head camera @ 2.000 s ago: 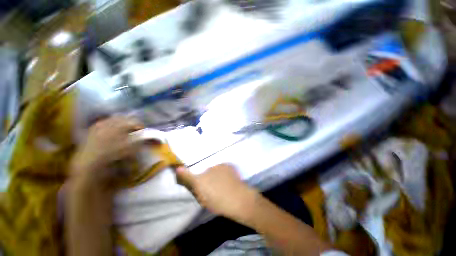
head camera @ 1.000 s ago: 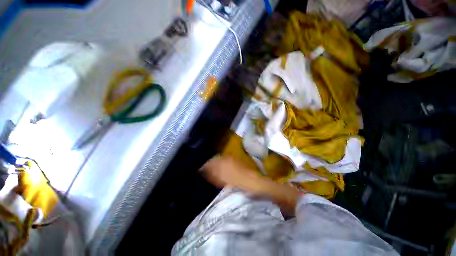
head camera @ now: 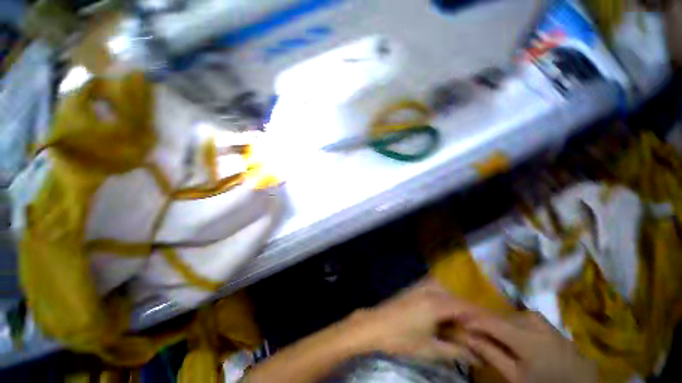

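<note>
My left hand [head camera: 415,318] and my right hand [head camera: 527,344] meet at the lower right, in front of the table edge, both blurred. My right hand's fingers are closed on mustard cloth [head camera: 467,280], which shows above and below the hands. Whether my left hand grips it is unclear. A white garment piece [head camera: 202,224] with narrow mustard bands lies left of the machine's lit needle area, its mustard panel [head camera: 56,254] heaped at the far left. Glare hides the needle and foot. Scissors [head camera: 404,142] with yellow and green handles lie on the bed, right of the needle area.
The white sewing machine head [head camera: 419,37] with blue marks spans the top. A mustard and white heap [head camera: 606,247] lies below the table at right. An orange-yellow scrap [head camera: 492,164] is on the table's front edge [head camera: 374,217]. More mustard cloth hangs below the edge at left.
Both hands have left the garment at the needle and are now together at the lower right, by mustard cloth. The view swung right to the heap and back.
</note>
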